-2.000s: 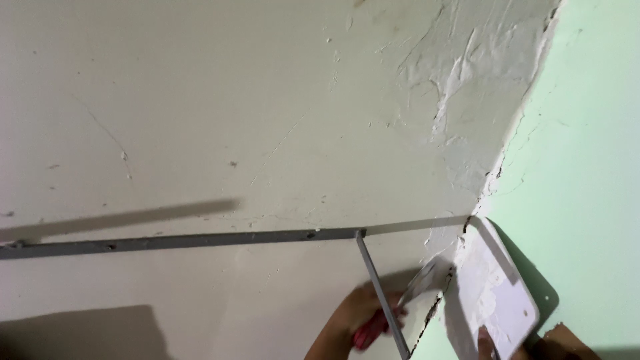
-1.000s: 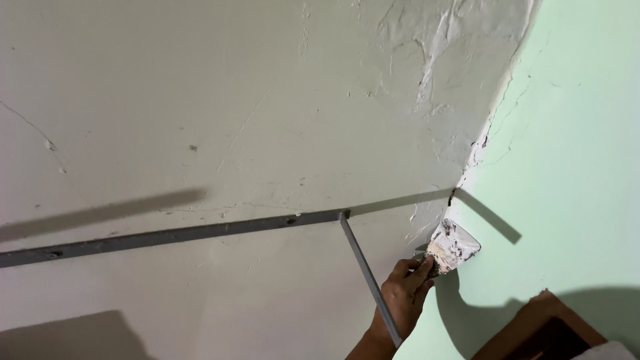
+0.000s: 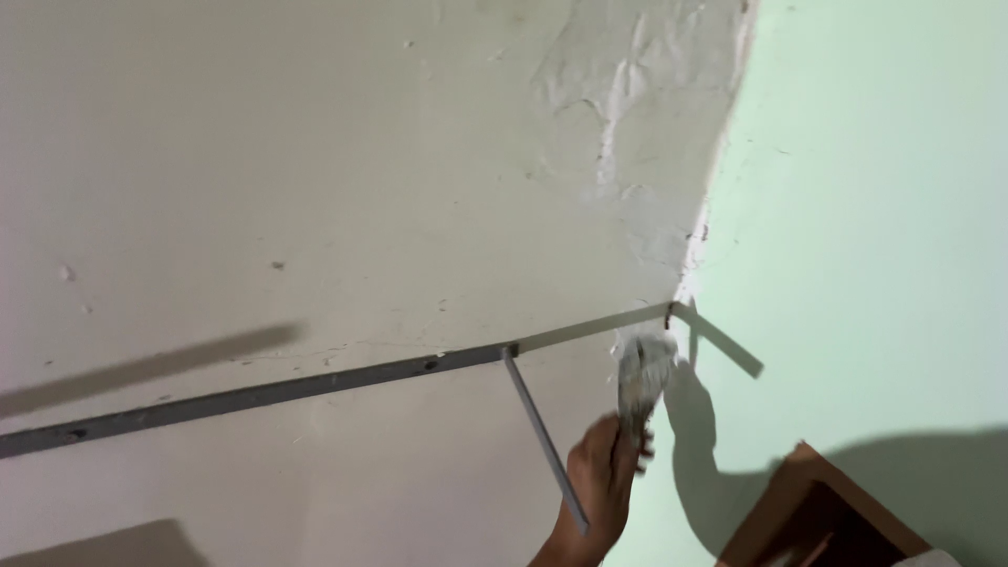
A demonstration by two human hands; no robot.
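My left hand (image 3: 602, 476) comes up from the bottom edge, closed around a putty knife. The blade (image 3: 647, 370) of the putty knife is smeared with pale filler and lies at the seam between the off-white surface (image 3: 441, 197) and the light green wall (image 3: 866, 236). A short dark crack (image 3: 668, 316) shows in the seam just above the blade. Farther up, rough whitish patches (image 3: 622, 102) run beside the seam. My right hand is out of view.
A grey metal bar (image 3: 268, 391) crosses the off-white surface from the left edge. From its end, a thin grey rod (image 3: 545, 441) slants down just left of my left hand. A brown frame-like edge (image 3: 862, 504) juts in at the bottom right. Shadows fall on both surfaces.
Two seconds ago a white plate with filler was held by my right hand at the seam; both have left the view. My left hand remains near the seam, with the putty knife now pointing up.
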